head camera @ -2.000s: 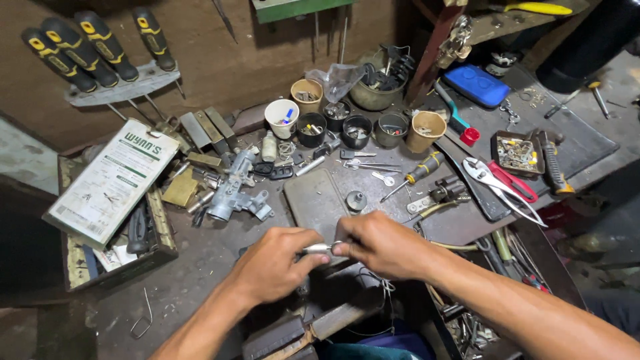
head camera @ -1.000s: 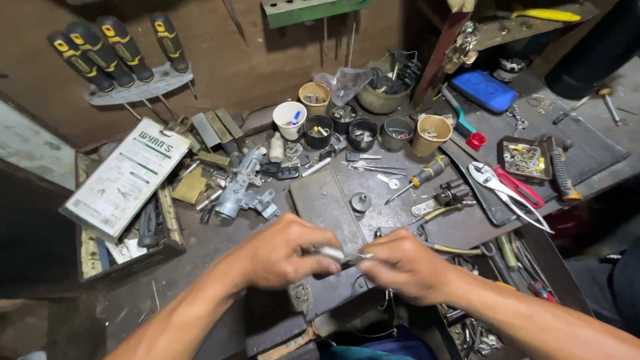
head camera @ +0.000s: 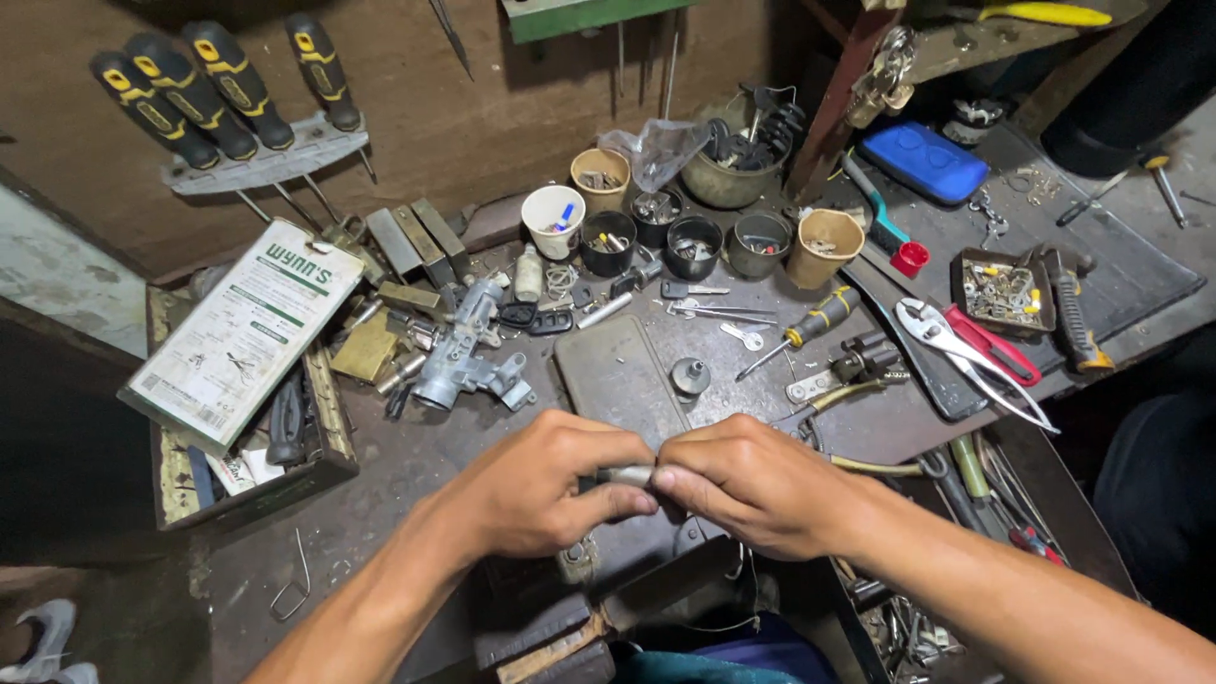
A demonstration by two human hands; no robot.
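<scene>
My left hand grips a small cylindrical metal part, likely a lock cylinder, between thumb and fingers. The fingers of my right hand close on the right end of that part, against the left fingertips; what else they hold is hidden. Just beyond the hands lies a flat grey metal plate, with a small round metal part at its right. Left of the plate rests a cast metal ignition lock housing. A screwdriver and a loose key lie beyond my right hand.
Cups of small parts, one a white cup, stand at the back. Slip-joint pliers, a hammer and a parts tray are at right. A box with a printed package stands left. A vise is below my hands.
Both hands stay together around the metal part, while their fingers have shifted on it. The part sits more level between them than one second ago.
</scene>
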